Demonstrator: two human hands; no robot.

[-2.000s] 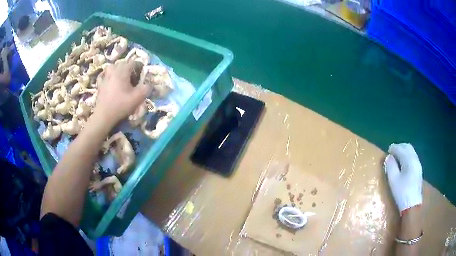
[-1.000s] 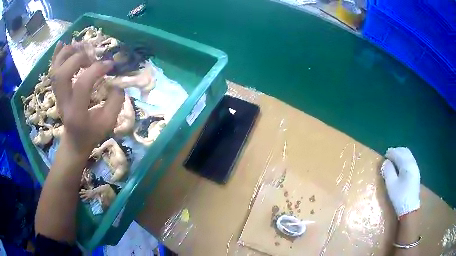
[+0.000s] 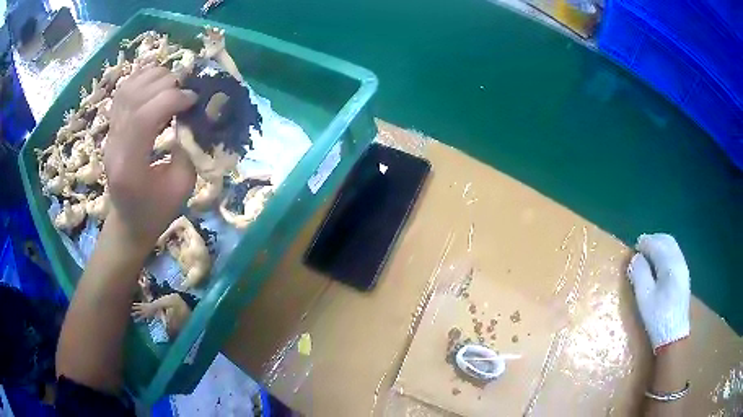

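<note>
My bare left hand [image 3: 151, 151] is over the green parts crate [image 3: 358, 89] and grips a joined figure [image 3: 218, 114]. The figure has a dark ragged part with a round cream spot and cream limbs, one spread hand pointing up. Several cream figures with dark parts [image 3: 189, 251] lie in the crate on a pale sheet. My right hand [image 3: 658, 291], in a white knit glove, rests at the far right on the bench edge; its fingers are curled and their tips are hidden. The small white glue cup [image 3: 479, 362] holds a pale applicator stick.
A black mobile phone [image 3: 371, 216] lies beside the crate. A cardboard pad [image 3: 432, 366] with brown drips is under the cup. The green belt [image 3: 505, 106] runs behind the tan bench [image 3: 489, 204]. Blue bins [image 3: 684, 65] stand at the upper right.
My left hand has lifted a figure from among the others and turned it, so its dark ragged part now faces the camera. My right hand has stayed in place.
</note>
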